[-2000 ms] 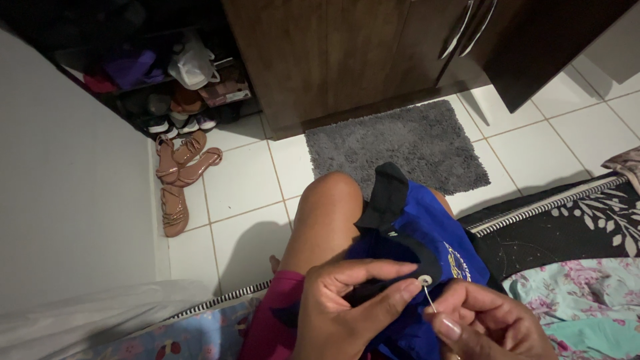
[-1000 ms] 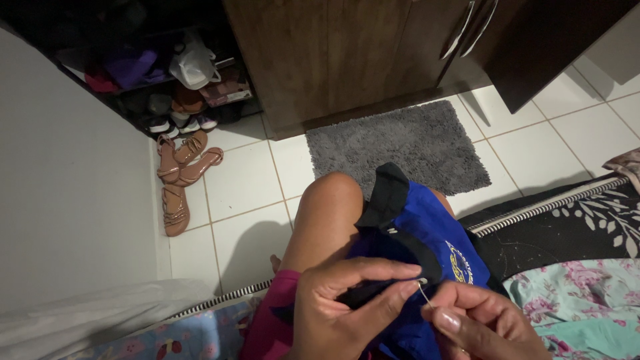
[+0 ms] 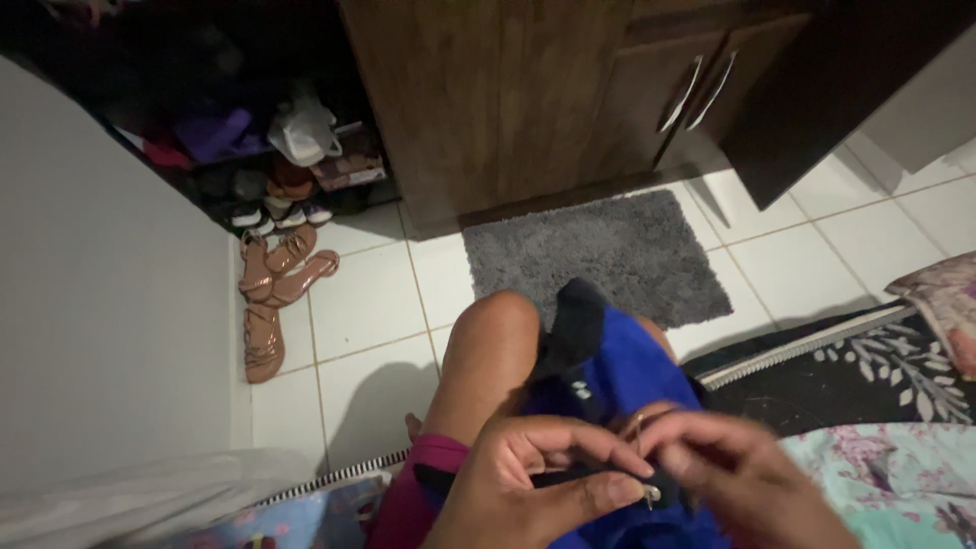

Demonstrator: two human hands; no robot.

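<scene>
A blue and black garment lies across my lap. My left hand pinches its dark cloth between thumb and forefinger, beside a small pale button at the thumb tip. Just right of it, my right hand is blurred, its thumb and forefinger close together near a thin needle that stands up above the button. Any thread is too fine to make out. The lower part of the garment is partly hidden behind my hands.
I sit on a bed with a black patterned cover and a floral cloth at right. Ahead are a grey shaggy rug and a wooden wardrobe. Brown sandals lie at left below a shoe shelf.
My right hand has moved up from below the button to beside and above it. My left hand has stayed at the same part of the garment.
</scene>
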